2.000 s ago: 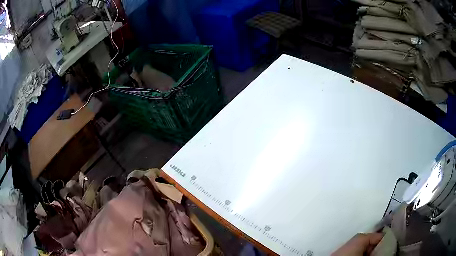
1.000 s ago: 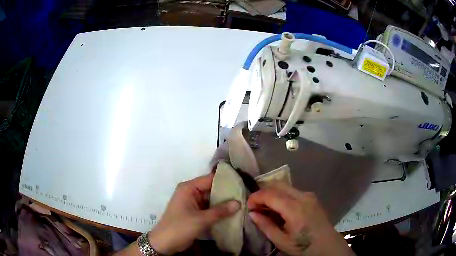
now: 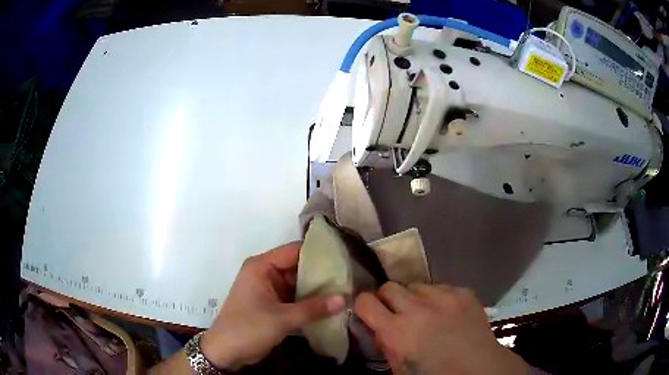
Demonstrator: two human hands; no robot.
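Observation:
My left hand (image 3: 260, 311), with a metal watch at the wrist, grips an olive panel (image 3: 323, 286) between thumb and fingers. My right hand (image 3: 422, 322) pinches the dark brown and taupe cloth beside it, its fingertips partly hidden. A beige panel (image 3: 405, 253) with a stitched edge sticks out above my right hand. A pale strip (image 3: 353, 194) runs from the cloth up to the machine head. The taupe panel (image 3: 462, 227) lies under the machine arm. The needle and presser foot are hidden behind the head of the lockstitch machine (image 3: 506, 124).
The white table (image 3: 110, 161) has ruler marks along its front edge. A blue gooseneck tube (image 3: 367, 36) curves over the machine head. A control panel (image 3: 612, 62) is at the upper right. A basket rim (image 3: 110, 329) with mauve-brown pieces (image 3: 62, 340) is at the lower left.
Since one second ago, the view has shifted slightly. Both hands still hold the cloth, and my right fingers lie closer beside the olive panel. Two seconds ago only one hand showed, at the lower right.

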